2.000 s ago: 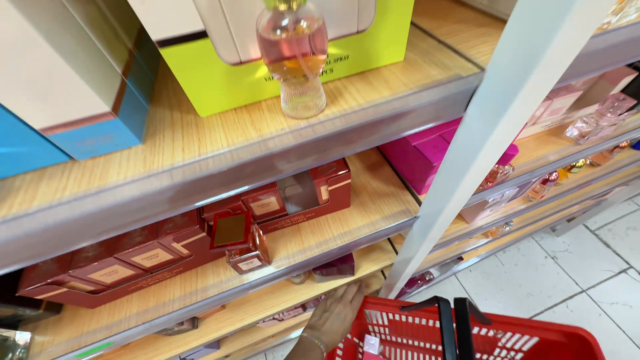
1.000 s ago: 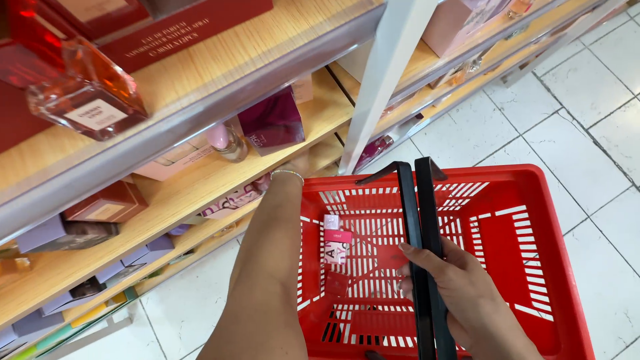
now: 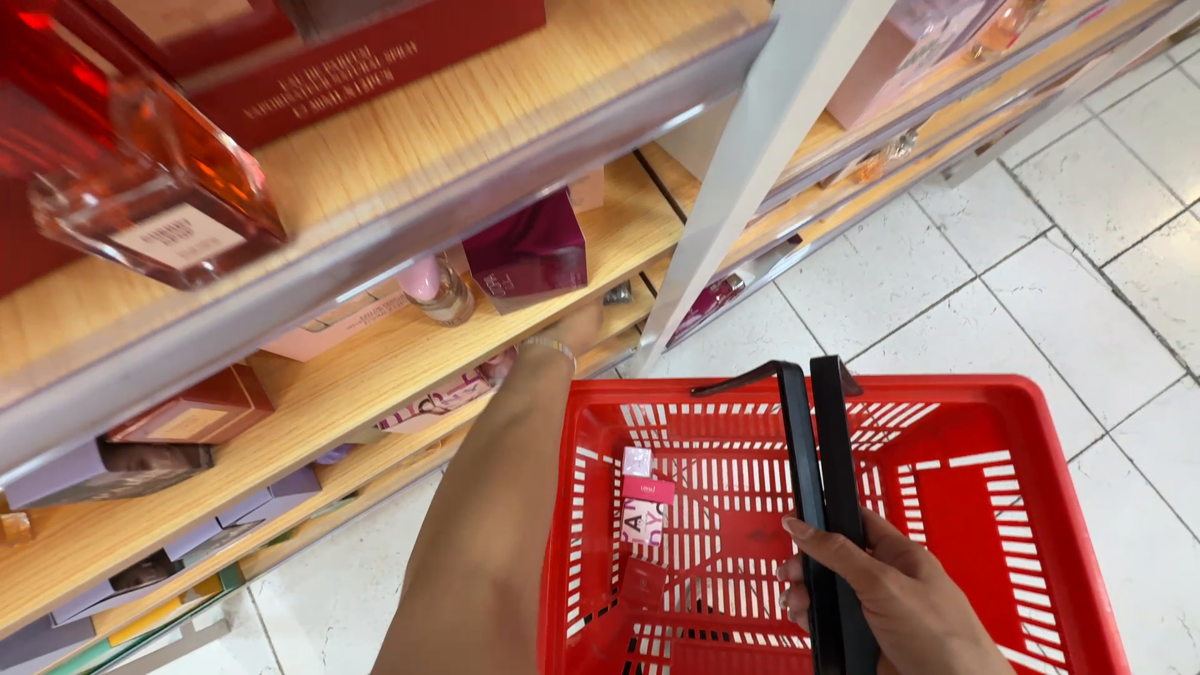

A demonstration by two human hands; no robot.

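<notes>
My right hand [image 3: 872, 581] grips the two black handles [image 3: 825, 506] of a red plastic shopping basket [image 3: 1050, 525]. Inside the basket, toward its left side, lie a pink and white patterned box [image 3: 643, 516], a small pale pink box [image 3: 637, 460] and a red box [image 3: 643, 582]. My left hand [image 3: 583, 323] reaches into a lower wooden shelf, a bracelet on its wrist; its fingers are mostly hidden, so its hold cannot be told. Close by are a silvery bottle cap [image 3: 618, 294], a dark purple box [image 3: 527, 248] and a perfume bottle with a pink cap [image 3: 441, 292].
A red perfume bottle [image 3: 178, 197] stands near the upper shelf edge [image 3: 600, 141], above my left arm. A white upright post [image 3: 750, 169] divides the shelving. More boxes fill the lower shelves, among them a brown-red box [image 3: 202, 408]. White floor tiles [image 3: 1059, 309] lie beyond the basket.
The view has swung down toward the basket since the oldest frame. My right hand, unseen there, is on the handles in both later frames. My left arm stays stretched toward the lower shelves.
</notes>
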